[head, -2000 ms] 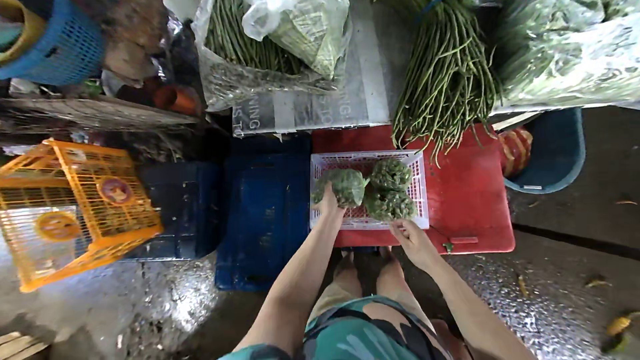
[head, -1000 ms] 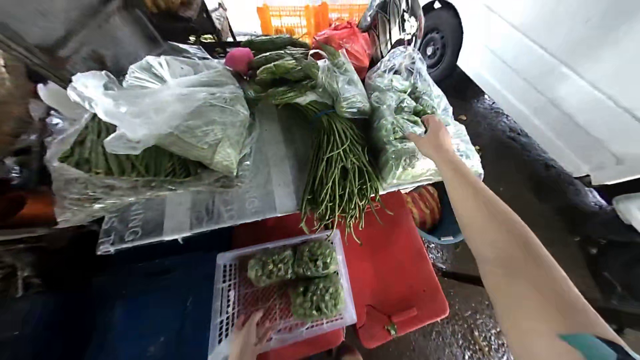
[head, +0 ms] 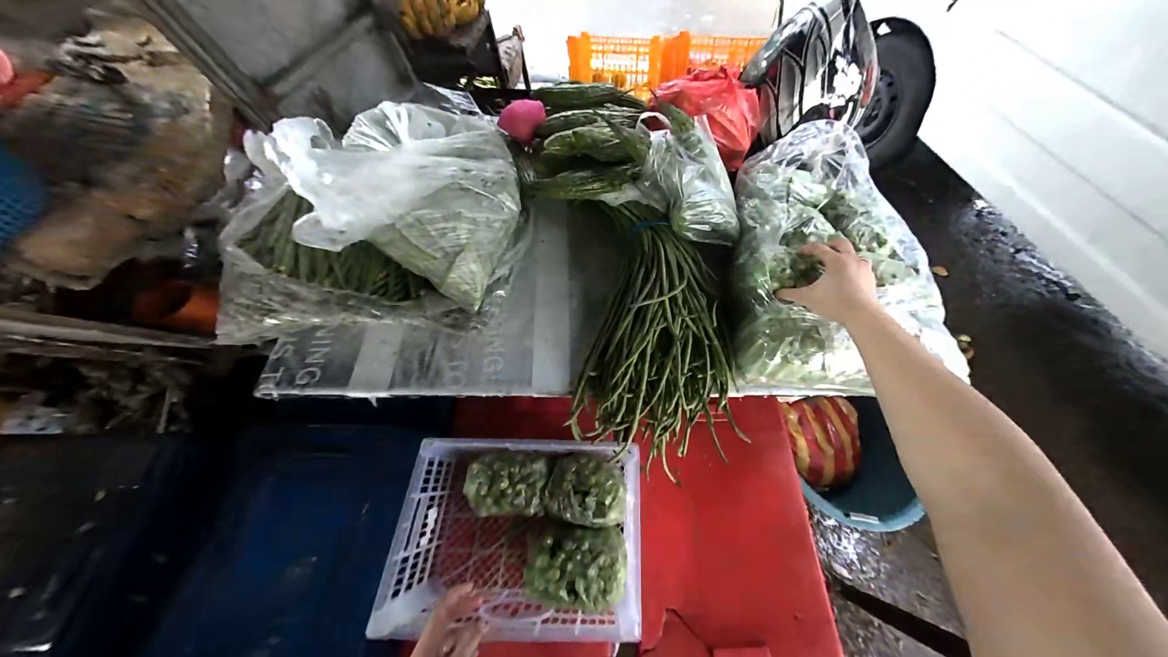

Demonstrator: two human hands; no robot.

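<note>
My right hand [head: 832,281] reaches into a large clear plastic bag [head: 899,315] of bagged leafy greens, its fingers on a packet [head: 794,239]; whether it grips the packet I cannot tell. My left hand [head: 453,622], partly cut off by the bottom edge, is over the near side of a white plastic basket [head: 388,584], fingers apart and holding nothing. Inside the basket are bagged green vegetables: one at the back middle [head: 506,484], one at the back right [head: 586,490] and one at the front right [head: 575,566]. The basket rests on a red surface [head: 730,538].
Behind the basket, a covered table [head: 547,301] bears a bundle of long beans [head: 662,328], plastic-wrapped beans [head: 338,255], a red bag [head: 716,109] and other greens [head: 589,141]. A blue tub [head: 876,479] stands below at the right; blue lids [head: 274,538] lie left.
My right hand has moved from beside the basket to the large bag of greens. My left hand has let go of the bagged vegetable it touched in the basket. The view has tilted up.
</note>
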